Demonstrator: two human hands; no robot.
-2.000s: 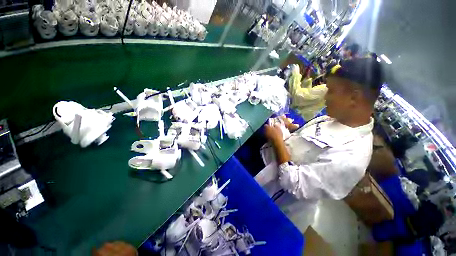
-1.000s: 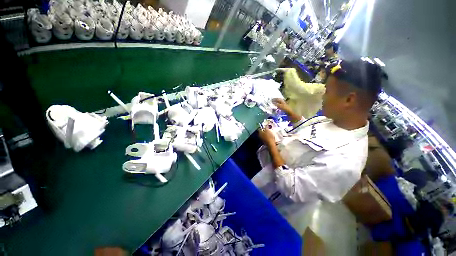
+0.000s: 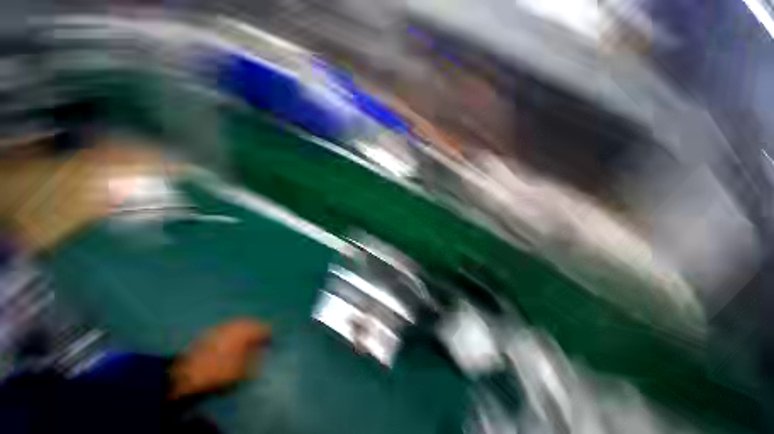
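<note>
The view is heavily blurred. A bare hand with a dark sleeve, seemingly my left hand (image 3: 219,356), reaches over the green mat (image 3: 195,271) from the lower left. Its fingers are smeared and I cannot tell whether it holds anything. I cannot make out my right hand. A silvery, boxy device with a white front plate (image 3: 356,326), perhaps the screw feeder, stands right of the hand, apart from it. White parts (image 3: 471,339) lie blurred to its right.
A tan, arm-like shape (image 3: 59,191) reaches in at the left, beside a white object (image 3: 144,195); whose it is cannot be told. A pale rail (image 3: 280,216) edges the mat. Beyond it runs a green strip (image 3: 458,242), with a blurred blue shape (image 3: 272,89) behind.
The view has swung left and blurred. The seated neighbour and blue bin have left the picture. The boxy device now shows near the middle, and more of a hand shows at lower left.
</note>
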